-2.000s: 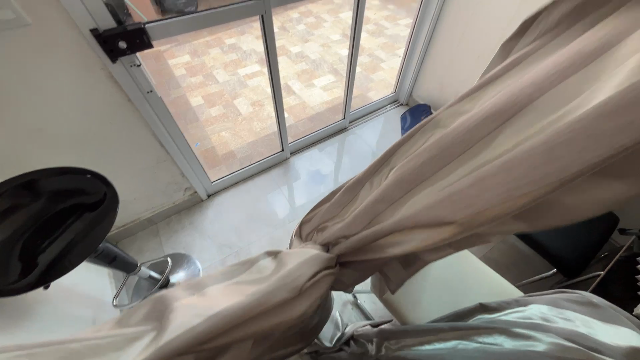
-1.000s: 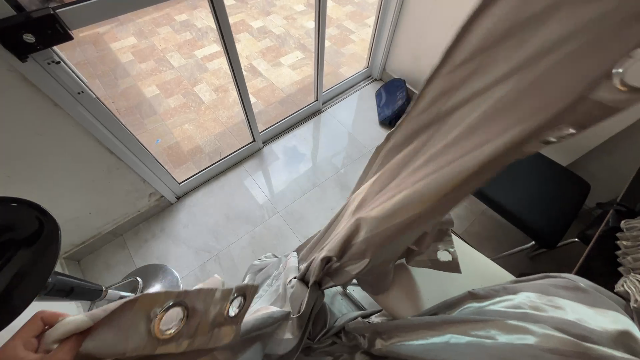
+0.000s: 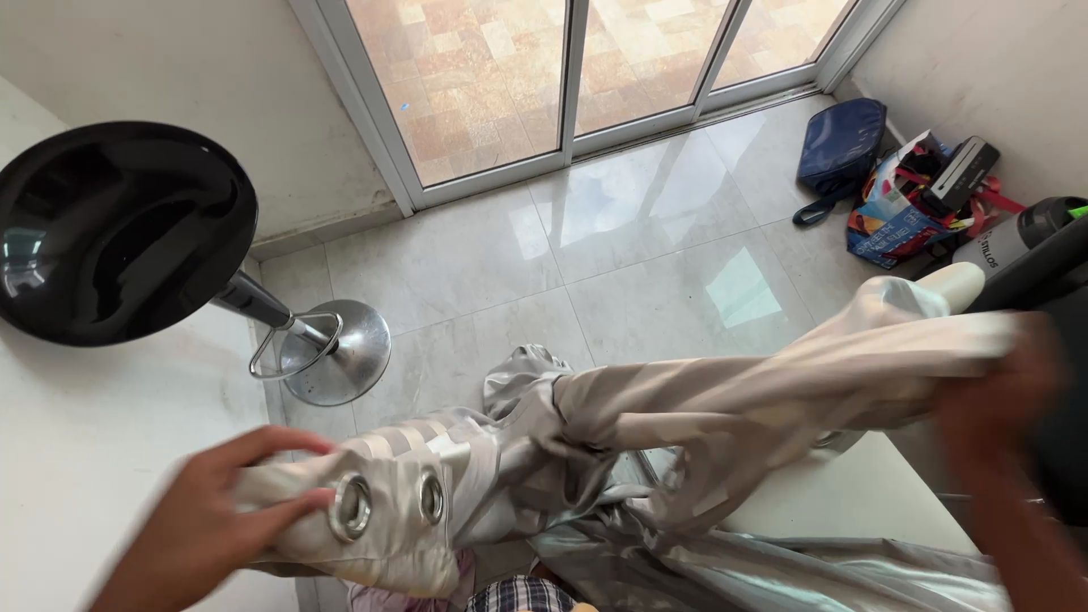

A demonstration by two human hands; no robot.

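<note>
A long beige satin curtain [image 3: 680, 399] stretches across the lower half of the head view, twisted into a knot-like bunch near its middle. At lower left my left hand [image 3: 221, 501] pinches the curtain's bunched top edge, thumb and fingers beside a metal grommet [image 3: 350, 507]; a second grommet [image 3: 432, 495] is just to its right. At the right my right hand [image 3: 999, 391], blurred, grips the other stretch of the cloth. More shiny curtain fabric [image 3: 816, 569] hangs below, over a pale surface.
A black bar stool [image 3: 127, 234] with a round chrome base stands left. Sliding glass doors [image 3: 569, 85] are ahead. By the right wall lie a blue bag [image 3: 841, 144], a colourful bag [image 3: 901, 212] full of items, and a grey-and-black object [image 3: 1011, 238]. A pale tabletop [image 3: 858, 493] is lower right.
The curtain stretch that rose to the upper right now lies lower, held by my right hand, which has come into view. My left hand still holds the grommet edge. The view has shifted.
</note>
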